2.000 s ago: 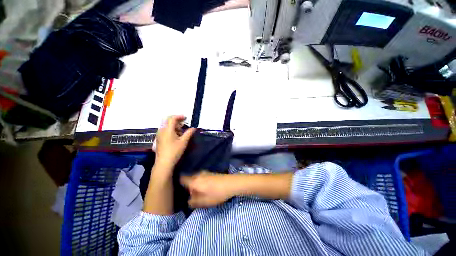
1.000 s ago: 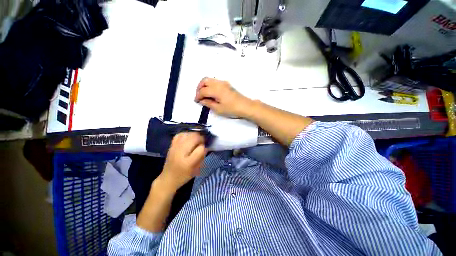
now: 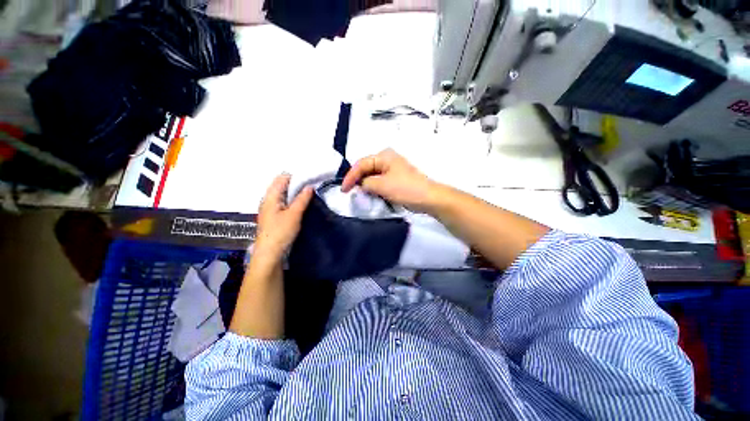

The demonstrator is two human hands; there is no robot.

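Observation:
A dark facing piece [image 3: 349, 245] lies with white cloth [image 3: 432, 243] at the table's front edge, partly hanging over it. A narrow dark strip [image 3: 342, 127] runs up from the work onto the white table. My left hand [image 3: 281, 215] holds the left side of the dark and white cloth between thumb and fingers. My right hand [image 3: 390, 178] pinches the upper edge of the work, near the lower end of the strip. The cloth is curled between both hands, and the fingertips partly hide its edge.
The sewing machine [image 3: 543, 62] stands at the back right. Black scissors [image 3: 585, 177] and yellow-handled snips [image 3: 679, 217] lie right of the needle. A black bundle [image 3: 115, 99] is at the left. A blue basket [image 3: 123, 329] is below the table, with white pieces [image 3: 197, 308].
The dark piece and white cloth are now lifted and curled between the hands. My left hand has moved to the cloth's left side. The second, shorter strip no longer shows separately.

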